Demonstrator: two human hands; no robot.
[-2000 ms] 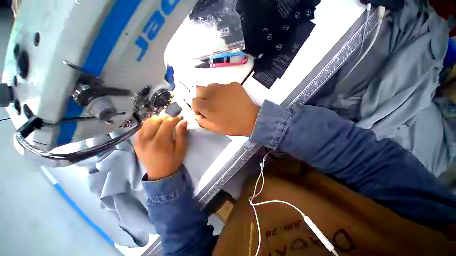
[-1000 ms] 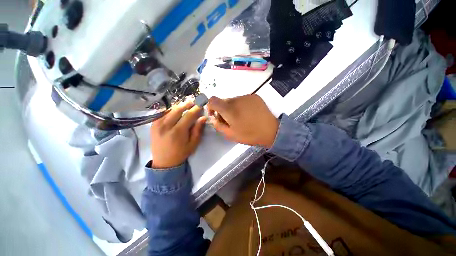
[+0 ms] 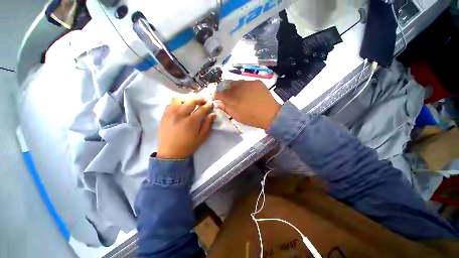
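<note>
My left hand [image 3: 183, 126] lies flat on light grey fabric [image 3: 151, 103] just in front of the needle area [image 3: 209, 75], fingertips pressing the cloth. My right hand [image 3: 249, 103] is close to its right, fingers bent and pinched together by the fabric edge. A small grey piece [image 3: 222, 86] shows at the right fingertips; whether it is pinched or only touched is hard to tell. The fabric spreads left in large folds. The needle tip and presser foot are mostly hidden by glare and machine parts.
The white machine head [image 3: 176, 22] stands above the hands. Dark printed labels [image 3: 304, 58], a clear plastic bag [image 3: 261, 43] and pink and blue snips [image 3: 254, 71] lie to the right. A ruler edge [image 3: 226, 174] runs along the front. Grey fabric [image 3: 372, 116] is heaped beyond it.
The view has shifted, and the machine head sits higher and further right. More grey fabric shows at left. Both hands remain at the needle area, the right still pinched beside the left.
</note>
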